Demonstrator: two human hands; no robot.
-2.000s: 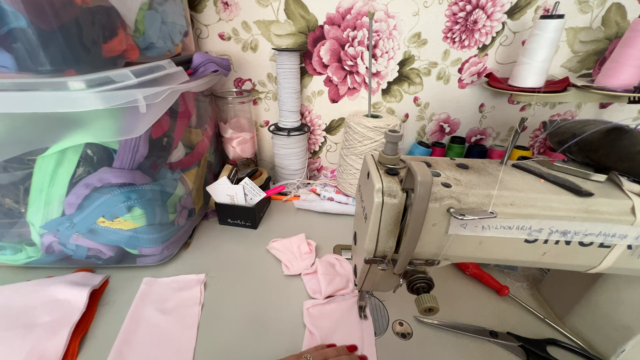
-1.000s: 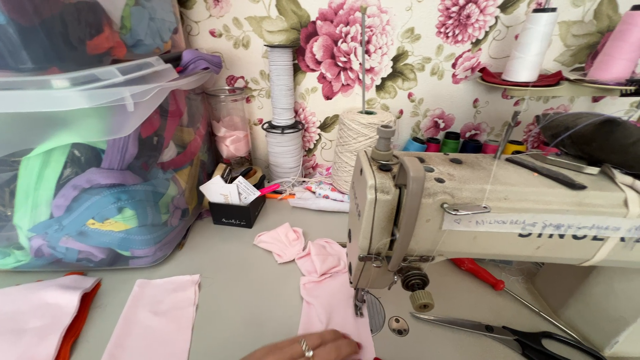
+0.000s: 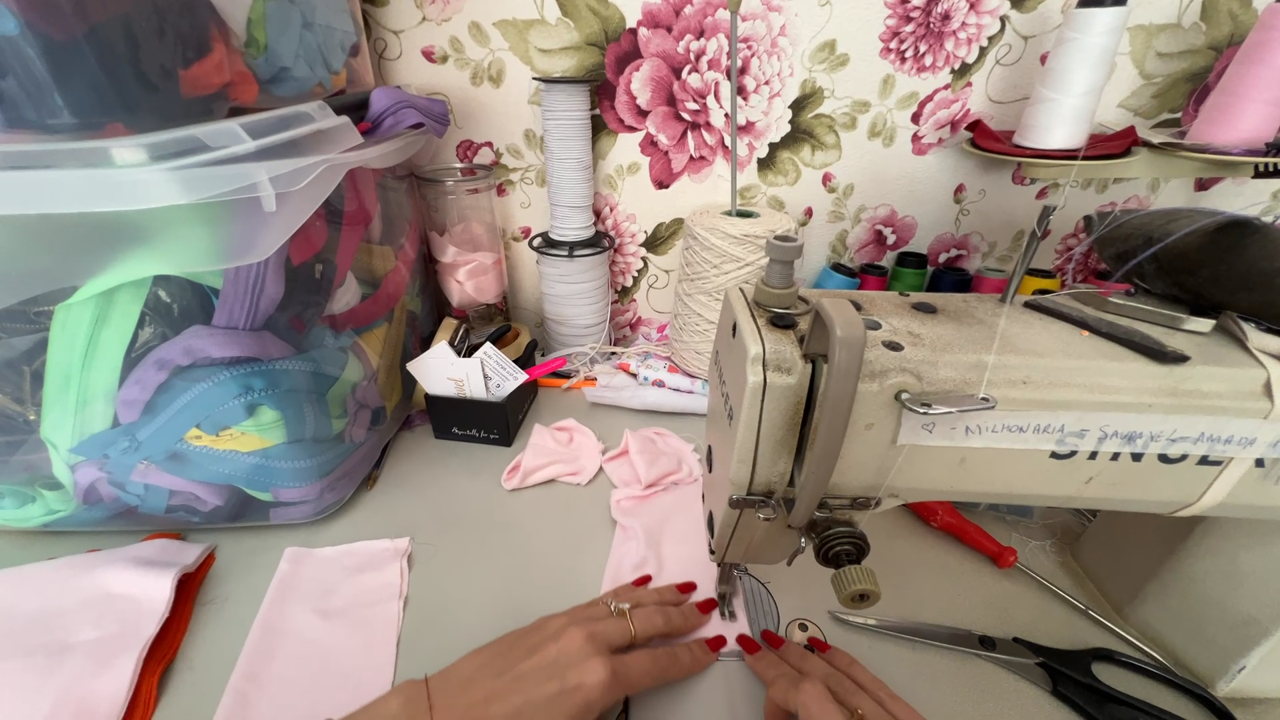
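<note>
My left hand (image 3: 590, 655), with rings and red nails, lies flat with its fingertips on a strip of pink fabric (image 3: 655, 540). The strip's right edge runs under the presser foot (image 3: 727, 600) of a Singer sewing machine (image 3: 960, 390). Close to the foot, my right hand (image 3: 825, 685) touches the near end of the fabric with its fingertips; its lower part is cut off by the frame. Behind the strip, its far end is bunched, beside another crumpled pink piece (image 3: 553, 455). Neither hand is closed around anything.
Black-handled scissors (image 3: 1010, 655) and a red-handled screwdriver (image 3: 965, 533) lie right of the needle area. More pink pieces (image 3: 315, 625) lie at left, before a clear plastic bin (image 3: 230, 400) of zippers. A small black box (image 3: 482, 418) and thread spools (image 3: 575, 290) stand behind.
My left hand has moved further into view and over the fabric near the presser foot. My right hand, not seen one second ago, now shows at the lower right of the foot.
</note>
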